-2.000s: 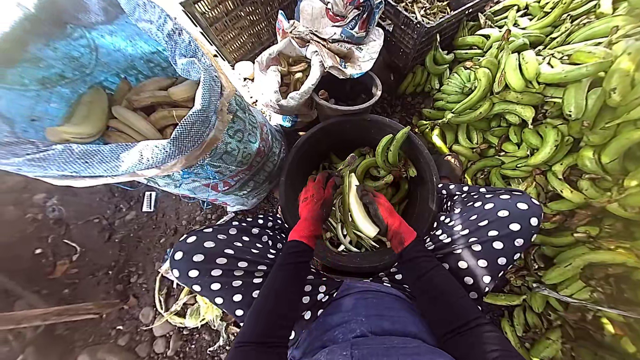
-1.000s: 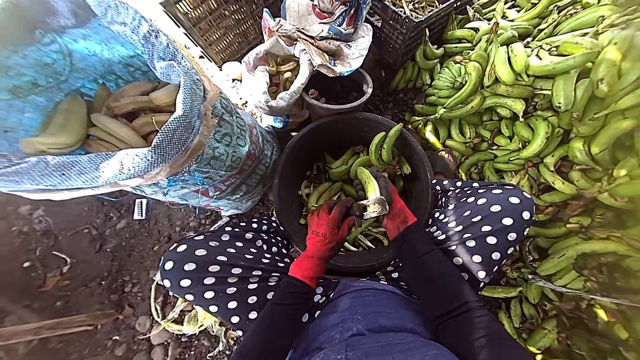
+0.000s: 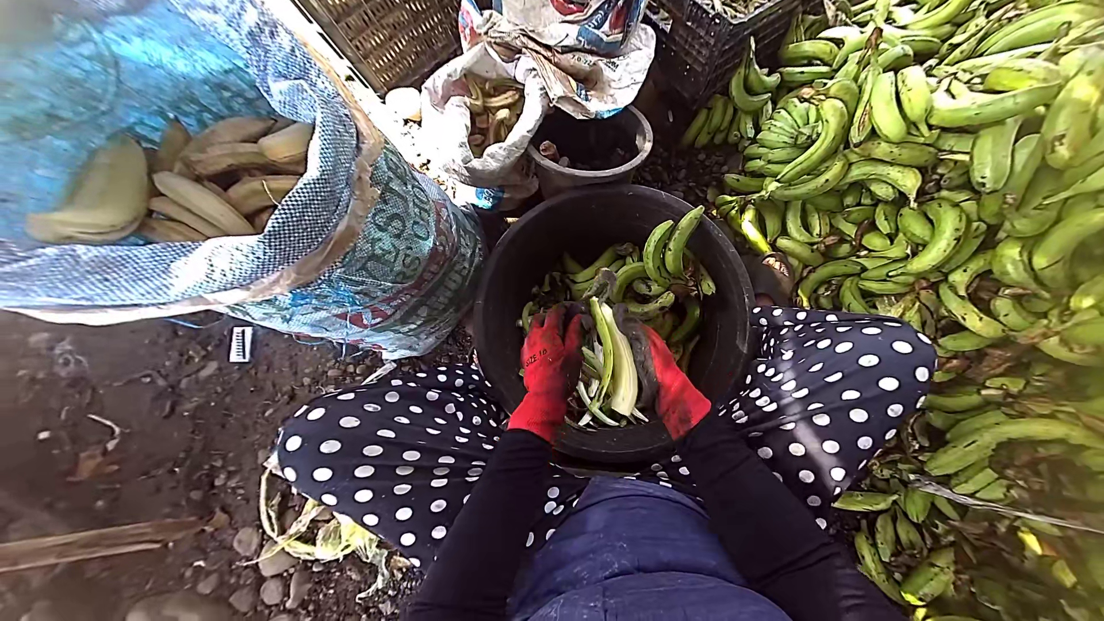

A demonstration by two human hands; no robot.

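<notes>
Both my hands, in red gloves with dark grips, work inside a round black plastic tub [image 3: 509,379] between my legs. My right hand [image 3: 660,371] grips a partly peeled green plantain [image 3: 624,371], its pale flesh showing. Against the plantain's left side, a strip of green peel [image 3: 604,341] stands partly away from the flesh, and my left hand [image 3: 554,358] is closed around that side; whether it holds a tool is hidden. Around and under my hands lie peel strips [image 3: 595,414], and behind them unpeeled green plantains [image 3: 681,241] fill the tub's far part.
A large woven sack [image 3: 405,250] at the left holds peeled plantains [image 3: 203,203]. Beyond the tub are a smaller bucket [image 3: 642,147], a white sack [image 3: 444,112] and plastic crates [image 3: 379,39]. Green plantains [image 3: 940,233] are heaped at the right; a wooden stick [image 3: 95,543] lies lower left.
One second ago my hands held a plantain with mostly green skin on; now bare flesh shows between them and a peel strip is lifted. My hands have turned to face each other.
</notes>
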